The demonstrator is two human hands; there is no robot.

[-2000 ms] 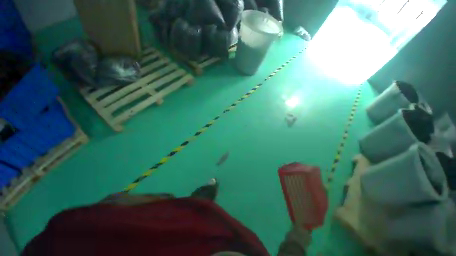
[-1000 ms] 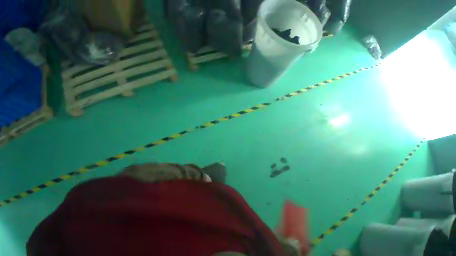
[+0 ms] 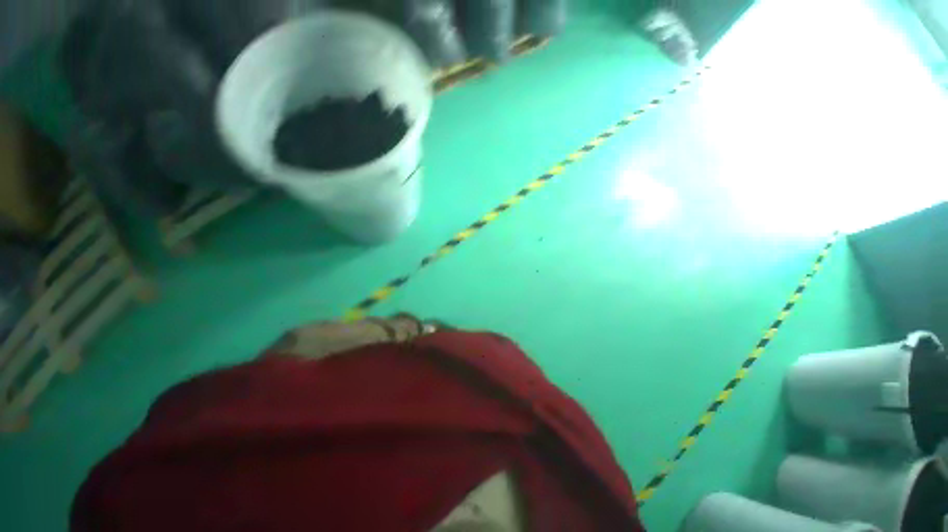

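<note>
Neither my left hand nor my right hand can be made out. A white barrel (image 3: 376,197) stands upright on the floor ahead to the left, with dark pieces (image 3: 341,133) heaped inside. My red garment (image 3: 353,436) fills the bottom of the view. A small pale patch (image 3: 489,507) shows at its lower edge; I cannot tell whether it is skin or cloth. No red basket is visible.
Dark bags (image 3: 135,94) and wooden pallets (image 3: 78,286) lie at the left. Yellow-black tape lines (image 3: 541,180) flank the green floor (image 3: 561,301). Several white barrels (image 3: 847,395) with dark contents are at the right edge. Bright light glares at the upper right.
The view has moved forward, so the white barrel looks larger and farther left. The red basket in my right hand has dropped out of the picture at the bottom.
</note>
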